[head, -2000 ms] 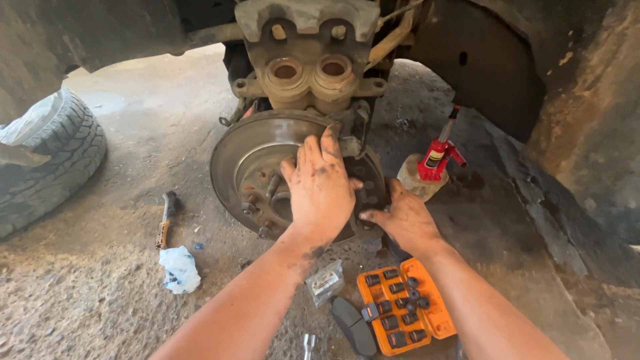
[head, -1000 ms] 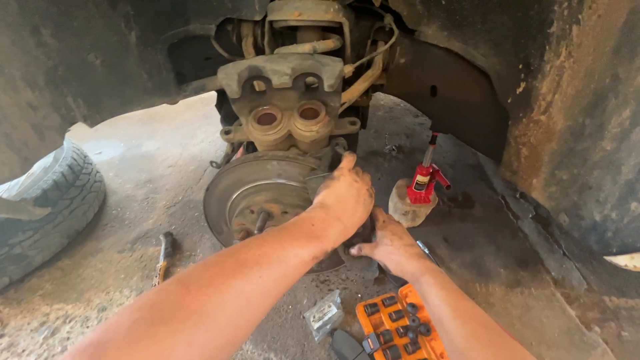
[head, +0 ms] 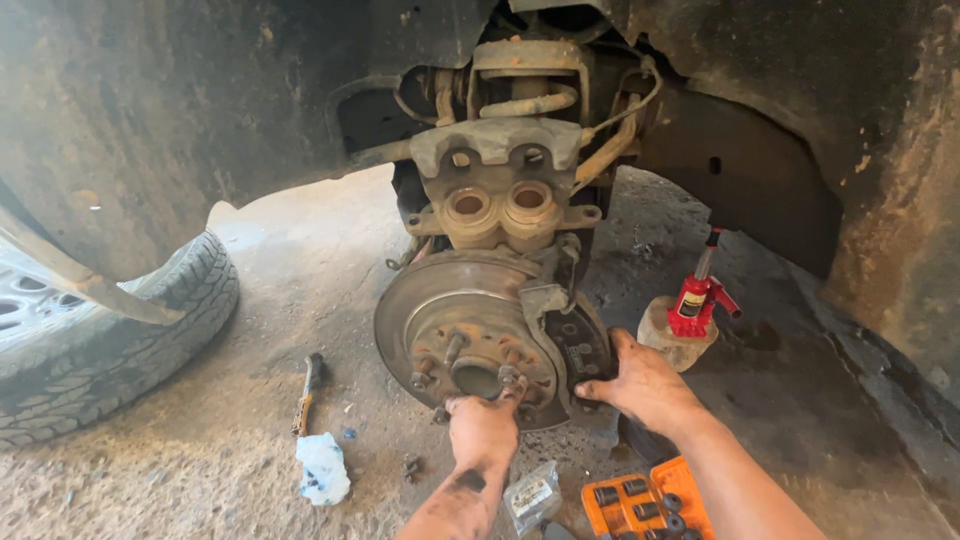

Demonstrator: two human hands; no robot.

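Note:
The brake disc (head: pixel 420 300) sits on the hub with its wheel studs showing. My left hand (head: pixel 484 424) rests at the hub's lower face, fingers around the studs; whether they grip one cannot be told. A black brake pad (head: pixel 577 349) stands against the disc's right side in the caliper bracket (head: pixel 544 300). My right hand (head: pixel 645 379) touches the pad's outer edge, thumb and fingers apart. Above the disc, the caliper (head: pixel 499 214) is raised with its two pistons facing me.
A red bottle jack (head: pixel 692 306) stands on a round block (head: pixel 660 330) at right. An orange socket case (head: pixel 615 510), a clear plastic packet (head: pixel 534 495), a blue-white rag (head: pixel 322 469) and a wire brush (head: pixel 303 401) lie on the ground. At left lies a tire (head: pixel 187 307).
My left hand has moved from the bracket area down to the hub studs. The pad at the disc's right side, hidden by my hands before, now shows. My right hand remains near that side.

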